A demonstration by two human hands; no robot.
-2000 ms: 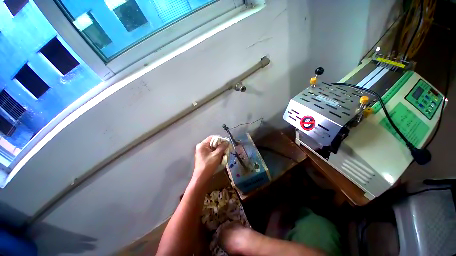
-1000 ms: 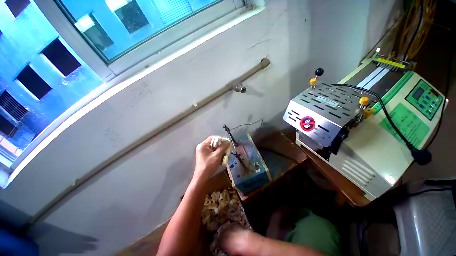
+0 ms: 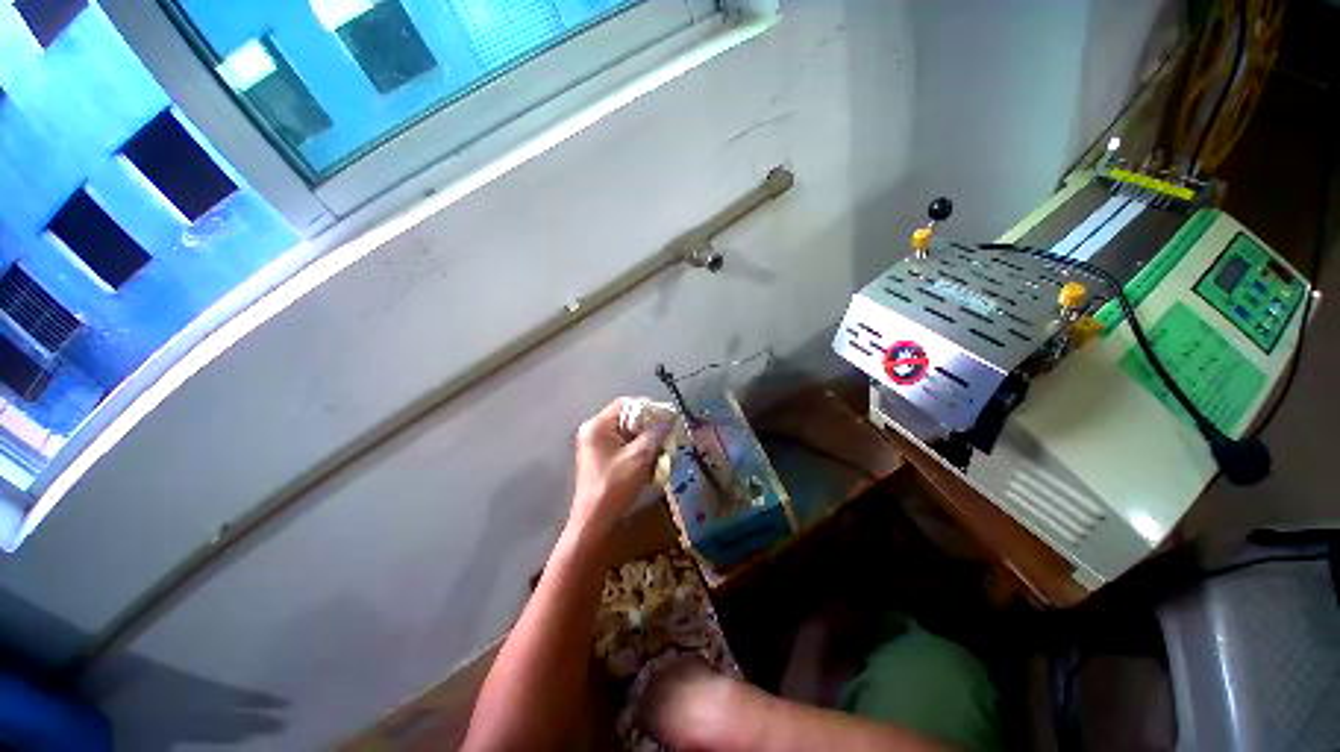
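My left hand (image 3: pixel 614 453) is raised at the left side of the small blue machine, its fingers closed around a crumpled cream-white bunch of pieces (image 3: pixel 647 419). The small blue machine (image 3: pixel 735 526) has a worn metal top, dark upright rods and a thin wire. My right hand (image 3: pixel 679 702) is low in the box, over a heap of cream and brownish pieces (image 3: pixel 647 602). Its fingers are dark and partly hidden among the pieces, so I cannot tell whether it holds any.
A cream and green cutting machine (image 3: pixel 1073 478) stands on a wooden stand at the right, a black cable (image 3: pixel 1161 367) hanging over it. A grey plastic stool (image 3: pixel 1264 661) is at the lower right. A pipe (image 3: pixel 441 389) runs along the white wall below the window. Green cloth (image 3: pixel 926 688) shows at the bottom.
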